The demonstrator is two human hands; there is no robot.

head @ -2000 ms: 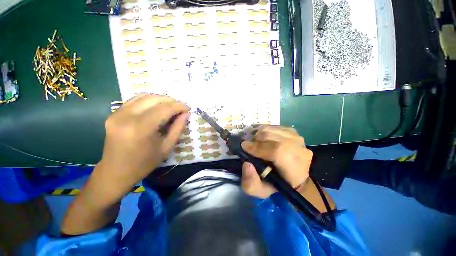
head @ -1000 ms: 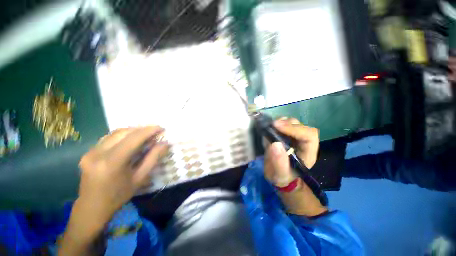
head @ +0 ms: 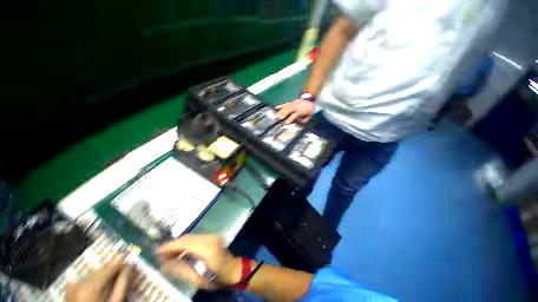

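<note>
The white work sheet with rows of tan pieces lies at the lower left. My left hand is over the sheet, blurred and cut off by the bottom edge; whether it holds anything cannot be told. My right hand is beside the sheet's right side, fingers curled, with a small shiny thing blurred at it. I cannot make out the soldering iron. The shallow white tray with grey metal bits lies beyond my right hand.
A soldering station with a red light stands beyond the tray. A black partitioned tray is behind it. A person in a light shirt stands there, one hand on the tray. A black box is below the bench edge; a dark fan is left.
The view has swung right and up, bringing in the person and partitioned tray. The sheet and both hands now sit lower left. The iron, earlier seen in my right hand, is no longer distinguishable.
</note>
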